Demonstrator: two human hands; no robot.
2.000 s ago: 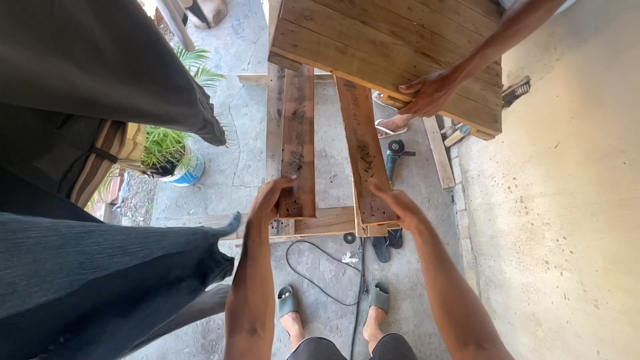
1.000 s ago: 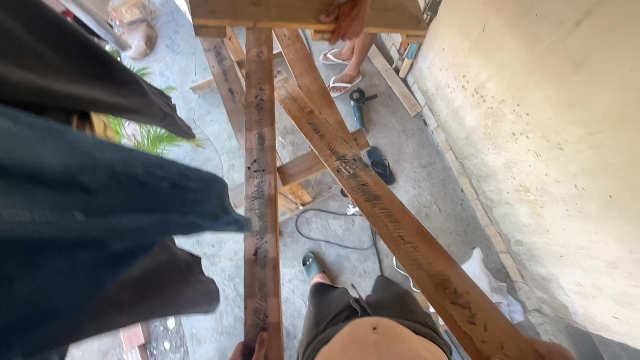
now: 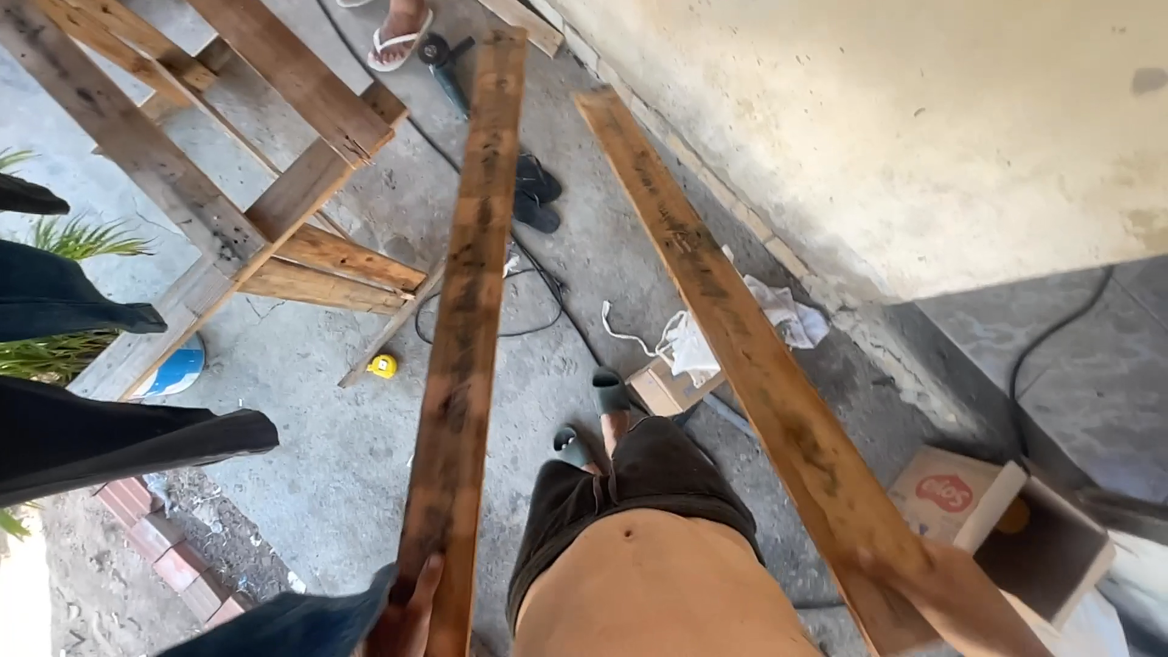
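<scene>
My left hand [image 3: 415,607], low in the head view and partly behind a hanging cloth, grips a long wooden plank [image 3: 470,274] near its lower end. A second wooden plank [image 3: 730,319] slants from upper middle to lower right, with my right hand [image 3: 899,566] shut on its near end, the fingers blurred. Dark stains run along both planks, and they stand apart, one on each side of my body. To the upper left is a wooden frame [image 3: 306,192], with boards across it, touching neither plank.
An angle grinder [image 3: 445,78] lies near another person's foot in a white flip-flop [image 3: 399,44]. Black sandals [image 3: 537,193], a cable [image 3: 570,315], a yellow tape measure [image 3: 382,366] and a small cardboard box [image 3: 671,383] lie on the floor. A wall [image 3: 876,137] and a larger open box [image 3: 995,529] are at right.
Both planks have come away from the wooden frame, where their far ends overlapped it two seconds ago. The wooden panel held by the other person has left the view, which has turned right.
</scene>
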